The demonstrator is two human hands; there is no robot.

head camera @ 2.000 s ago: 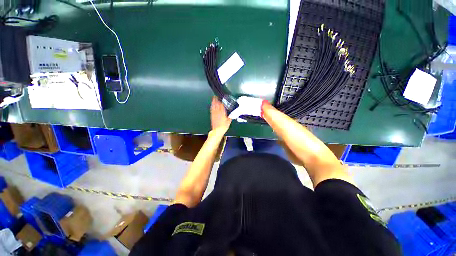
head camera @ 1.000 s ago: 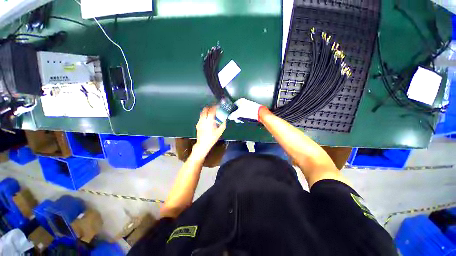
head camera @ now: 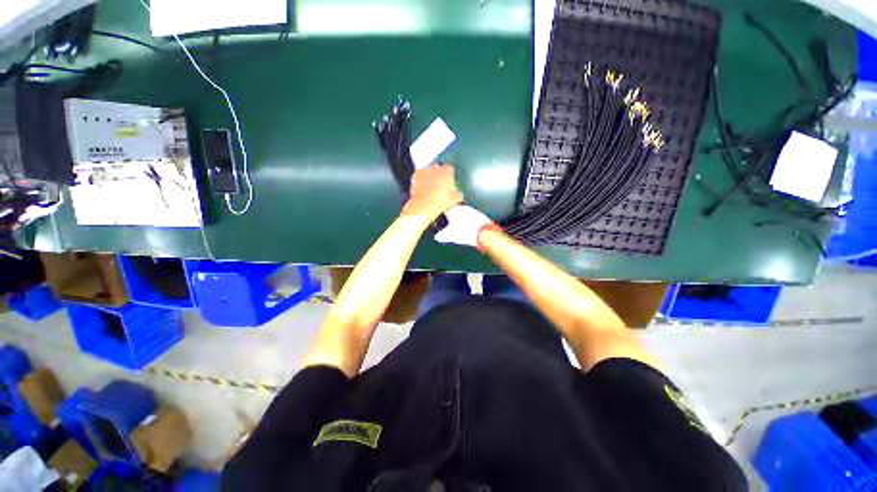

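A bundle of black cable leads (head camera: 587, 178) curves over the black tray (head camera: 664, 183), its gold tips fanned out on the tray. The bundle's other, dark-tipped end (head camera: 392, 139) points away from me on the green mat. My bare left hand (head camera: 433, 192) is closed around the bundle between the two ends. My right hand (head camera: 463, 226), in a white glove with a red cuff, is closed on the bundle just right of it. The cables inside both hands are hidden. A white paper slip (head camera: 432, 141) lies beside the dark-tipped end.
A phone (head camera: 220, 161) with a white cord and a pale control box (head camera: 120, 130) with a white base plate (head camera: 135, 205) are at the left. Loose black cables (head camera: 745, 163) and a white square (head camera: 805, 165) are at the right. Blue bins (head camera: 231, 291) and cardboard boxes stand below the bench.
My left hand has moved up and right onto the bundle, over the spot where a silvery band showed between the hands. The dark-tipped ends have shifted slightly left and spread.
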